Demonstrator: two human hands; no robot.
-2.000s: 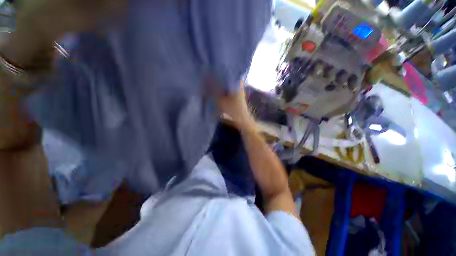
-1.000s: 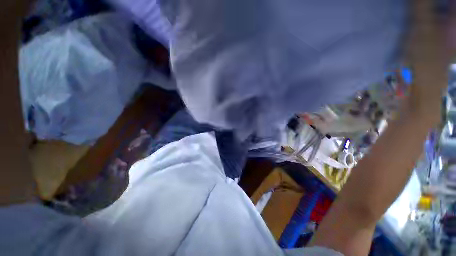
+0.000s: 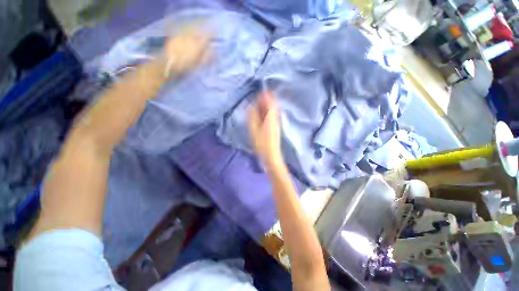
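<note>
Light blue-grey garment pieces (image 3: 336,85) lie heaped on a purple cloth-covered surface (image 3: 227,176) in front of me. Another spread piece (image 3: 210,85) lies at the left of the heap. My left hand (image 3: 189,50) is blurred over this left piece; its fingers cannot be made out. My right hand (image 3: 265,122) is over the near left part of the heap, also blurred. Whether either hand grips cloth cannot be told.
The overlock machine (image 3: 427,250) with its shiny metal bed (image 3: 358,227) is at lower right. A yellow rod (image 3: 449,160) is at right. A blue crate (image 3: 40,85) is at the left. A cloth (image 3: 136,199) hangs below my left forearm.
The view has turned left to the cloth heap. The bunched cloth that was raised close before me is no longer held up there. Both hands are now over the heap.
</note>
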